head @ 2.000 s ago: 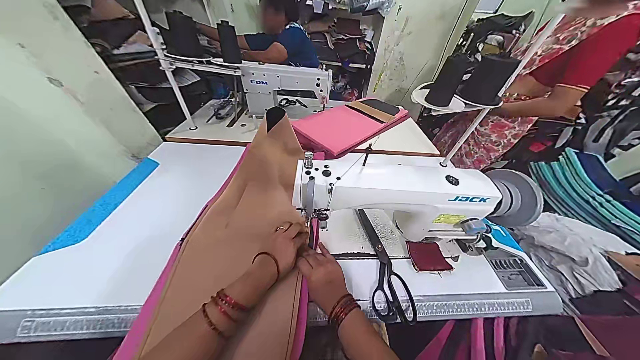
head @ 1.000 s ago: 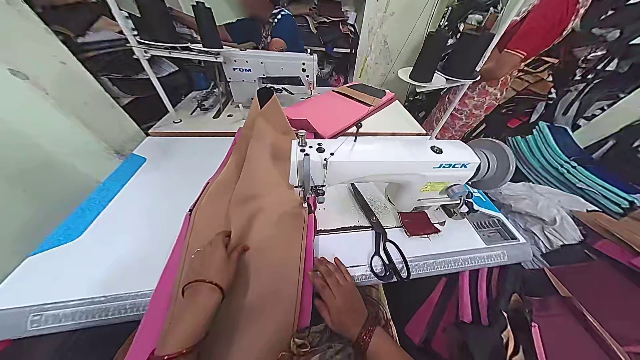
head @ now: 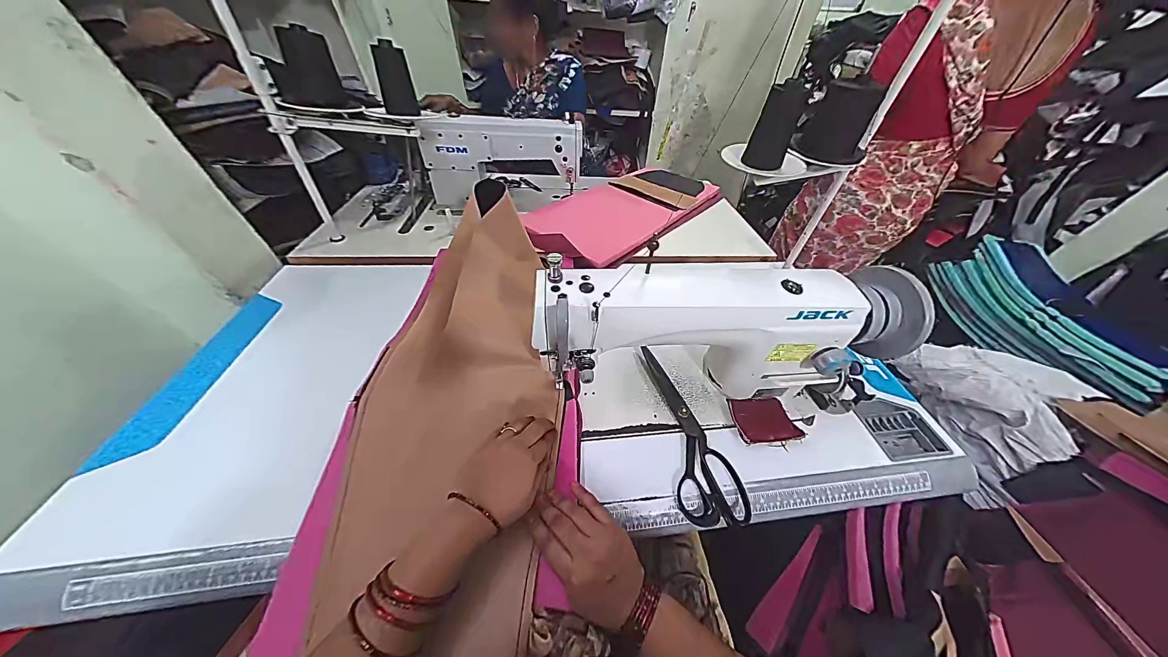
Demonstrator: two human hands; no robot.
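A long tan panel (head: 429, 411) with a pink layer (head: 310, 538) under it runs lengthwise across the white machine table. Its right edge lies under the needle area of a white Jack sewing machine (head: 693, 306). My left hand (head: 511, 465) rests on the tan panel near that edge, just in front of the presser foot. Close beside it, my right hand (head: 584, 547) grips the edge of the layers, fingertips on the seam side. Black-handled scissors (head: 698, 447) lie on the table right of the needle, with a small maroon fabric piece (head: 766, 420) beyond them.
Behind stand a second sewing machine (head: 497, 151) and a pink folded stack (head: 620, 214). Black thread cones (head: 776, 123) are on a stand. One person sits at the back; another stands at the right. Teal-edged pieces (head: 1049, 315), grey cloth (head: 995, 411) and maroon pieces lie at right.
My left hand has moved forward from the middle of the panel to its right edge near the needle. My right hand, flat and spread one second ago, now has its fingers at the edge.
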